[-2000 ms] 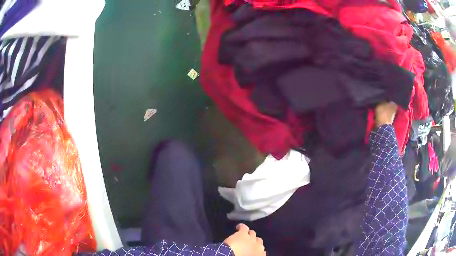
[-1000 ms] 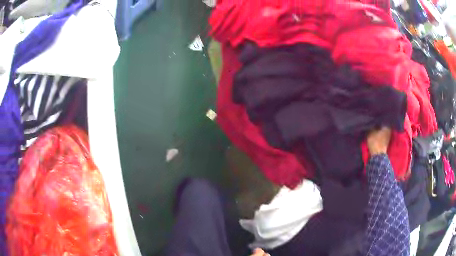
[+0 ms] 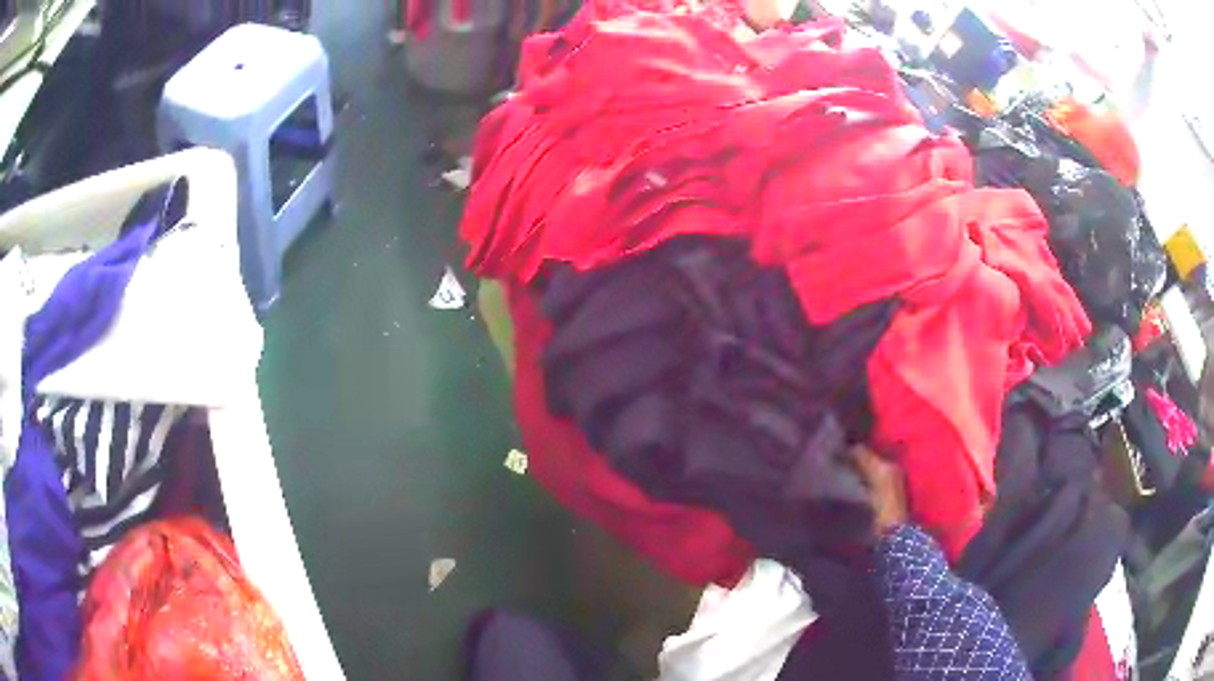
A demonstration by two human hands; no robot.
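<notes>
Red garment pieces (image 3: 666, 146) lie heaped in layered folds over and around a bunch of dark garment pieces (image 3: 692, 359). My right hand (image 3: 881, 490) is at the right lower edge of the dark bunch, against the red fabric; its fingers are partly hidden in the cloth, so its grip is unclear. A white cloth (image 3: 743, 628) lies at the near edge of the heap. My left hand is out of the picture.
A white crate (image 3: 273, 532) at the left holds purple and striped fabric and a red-orange plastic bag (image 3: 187, 612). A pale blue stool (image 3: 253, 87) stands behind it on the green floor (image 3: 373, 439). A black plastic bag (image 3: 1092, 200) lies at the right.
The view has tilted up, bringing the stool and the far red heap into view. My left hand has left the picture. My right hand has stayed at the dark bunch, which looks more gathered.
</notes>
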